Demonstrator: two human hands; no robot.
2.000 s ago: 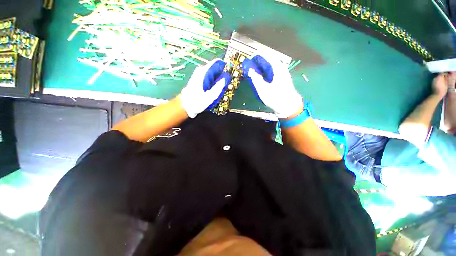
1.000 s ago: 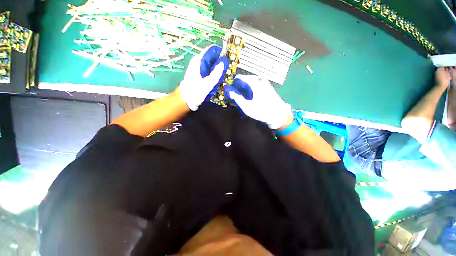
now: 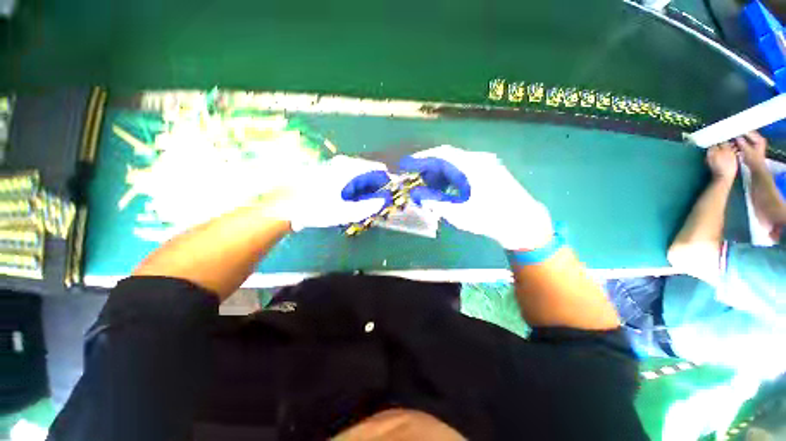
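A narrow gold-and-dark board strip (image 3: 398, 200) is held between my two hands, slanting down to the left. My left hand (image 3: 332, 194), in a white glove with blue fingertips, grips its left side. My right hand (image 3: 478, 194), gloved the same way with a blue wristband, has its fingers on the strip's upper end. The grooved metal block (image 3: 414, 220) lies under my hands, mostly hidden and glaring pale. Whether a single board has come apart from the strip is too blurred to tell.
A large glaring heap of waste strips (image 3: 215, 164) lies left. Gold-striped panels (image 3: 19, 226) lie on the dark tray at far left. A row of finished boards (image 3: 589, 100) stands on the far green surface. Another person's hands (image 3: 737, 155) are at right, by a white edge.
The view has tilted up, showing more of the far surface and the board row. My right hand has moved from the strip's lower part to its upper end, over the block.
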